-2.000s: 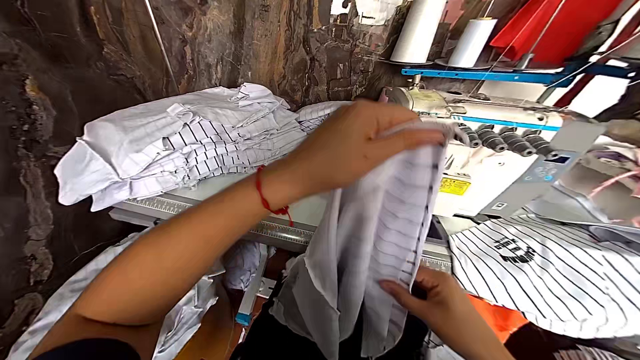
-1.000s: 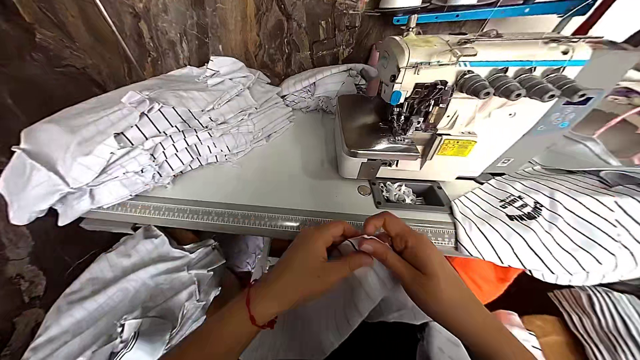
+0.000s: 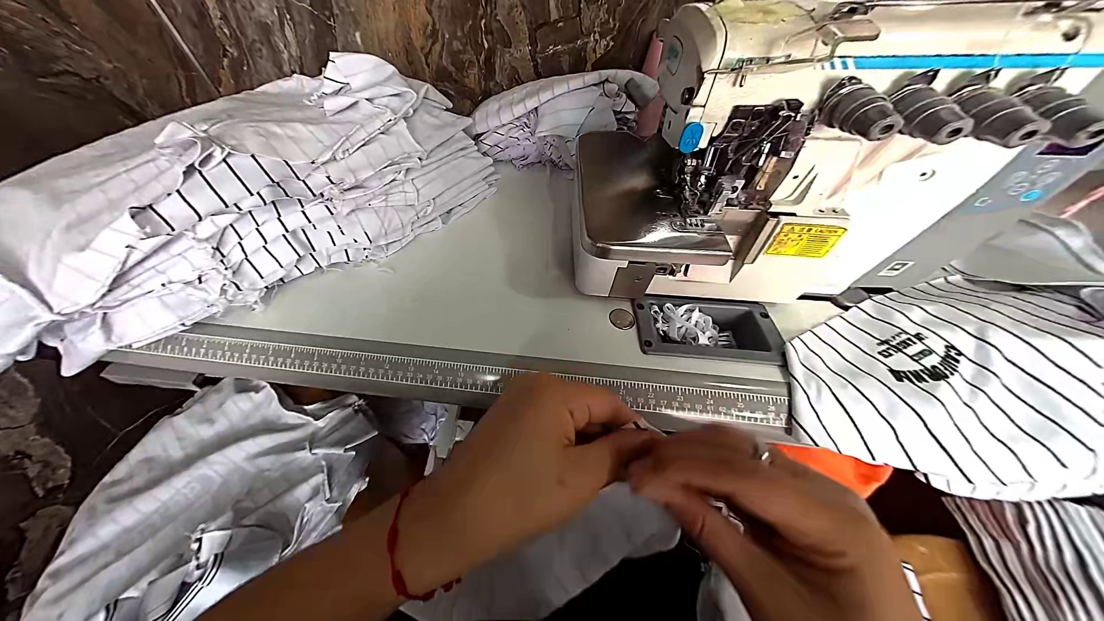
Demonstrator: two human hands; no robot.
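Note:
Over the table's front edge, my left hand (image 3: pixel 535 466), with a red cord bracelet at the wrist, pinches the edge of a white fabric piece (image 3: pixel 569 556). Close against it on the right, my right hand (image 3: pixel 759 509), wearing a ring, grips the same fabric; its fingertips are slightly blurred. The rest of that fabric hangs down below both hands toward the lap. Beyond the hands stands a white overlock sewing machine (image 3: pixel 828 164) with a metal plate (image 3: pixel 634 203) at its left. The exact part of the fabric between my fingers is mostly hidden.
Piled striped white fabric pieces (image 3: pixel 259 190) lie on the table's left, with a smaller bundle (image 3: pixel 561 112) behind. A measuring strip (image 3: pixel 414 366) runs along the front edge. A grey tray (image 3: pixel 755 332) holds white elastic or tape, beside a coin (image 3: pixel 621 319). Striped printed fabric (image 3: pixel 949 388) lies right.
Two seconds ago my left hand held the fabric raised in front of the machine; it has come down beside my right hand at the table's edge. The view has shifted.

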